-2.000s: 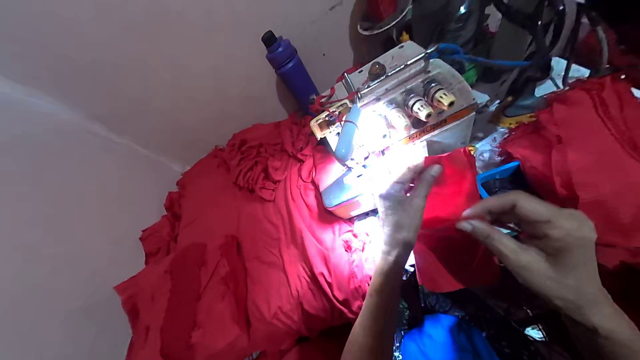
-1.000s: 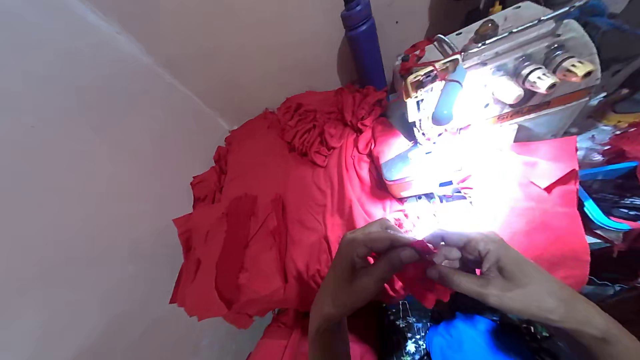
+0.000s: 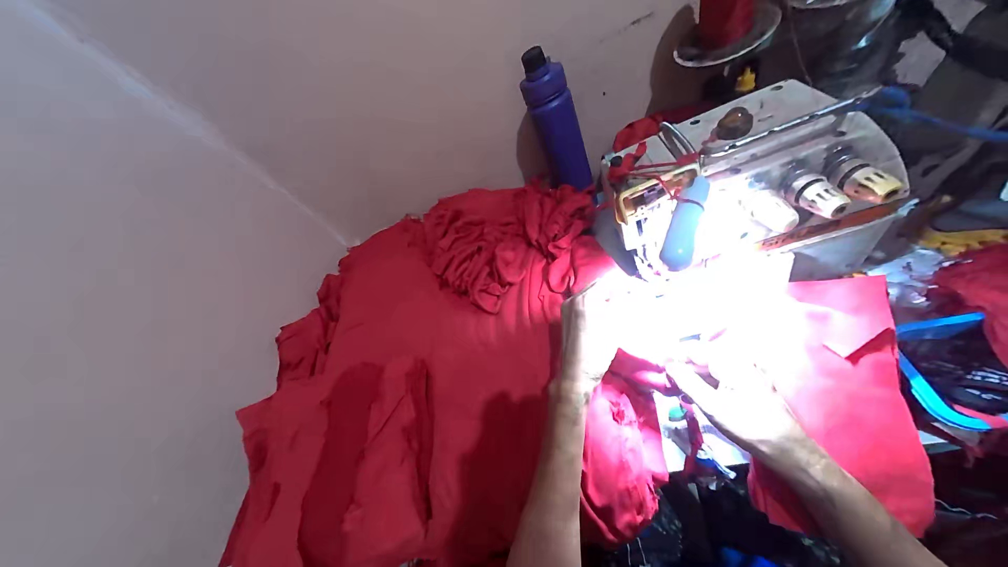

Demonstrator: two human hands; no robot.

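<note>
My left hand (image 3: pixel 587 331) is at the bed of a serger-type sewing machine (image 3: pixel 756 181), beside red fabric (image 3: pixel 630 366) under a very bright lamp. Opposite it, my right hand (image 3: pixel 724 390) lies at the same fabric's right side, its fingertips near the cloth. Glare washes out the fingers of both hands and the presser foot area, so their grip cannot be made out. Red thread runs across the machine's front. A flat red fabric piece (image 3: pixel 858 409) lies right of my right hand.
A large heap of red fabric (image 3: pixel 472 378) spreads on the left against the wall. Behind it stands a purple bottle (image 3: pixel 561 130). A blue-rimmed container (image 3: pixel 929 386) is at the right. A red thread cone (image 3: pixel 724 22) stands behind the machine.
My hands, close together below the machine's bright area one second ago, have moved apart and up to its bed. The view has shifted.
</note>
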